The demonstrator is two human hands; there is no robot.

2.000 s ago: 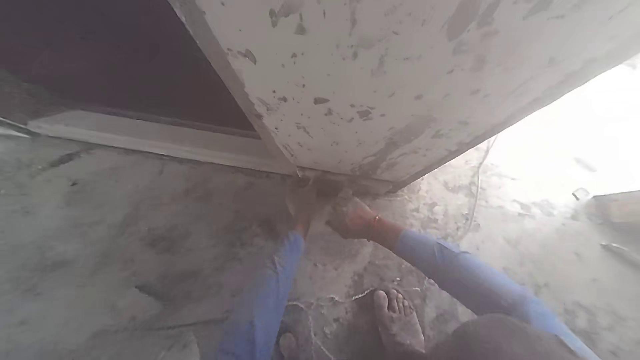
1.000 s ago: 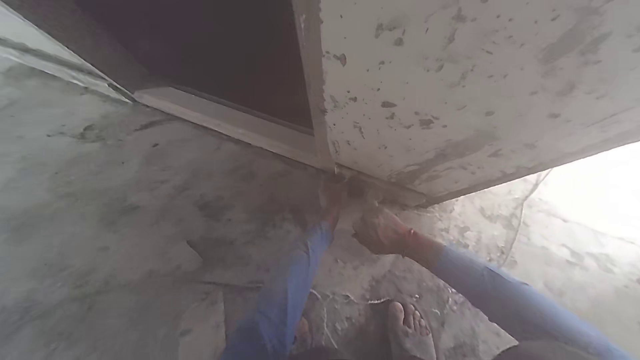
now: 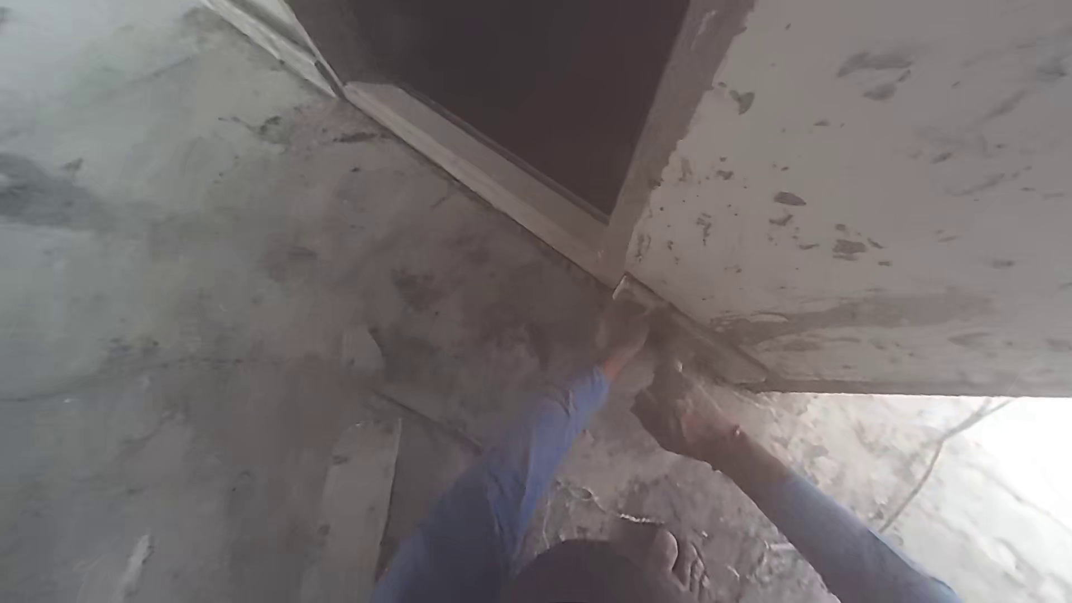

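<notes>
My left hand [image 3: 622,331] is low against the base of a plastered wall [image 3: 837,209], just below the corner of a pale frame [image 3: 607,243]. Dust blurs it, and what its fingers hold or touch cannot be made out. To its right and a little nearer to me is my right hand [image 3: 682,419], its fingers curled toward the wall base around something dark and indistinct. A narrow ledge [image 3: 703,331] runs along the foot of the wall beside both hands.
Dusty concrete floor [image 3: 251,276] spreads to the left. A pale flat strip [image 3: 356,502] lies at the lower left. My bare foot [image 3: 674,557] is near the bottom edge. A thin cord [image 3: 934,469] crosses the bright floor at the right.
The view has swung to the left, with more of the floor and frame showing. Both hands stay low by the wall's corner; my right hand now appears slightly apart from the left.
</notes>
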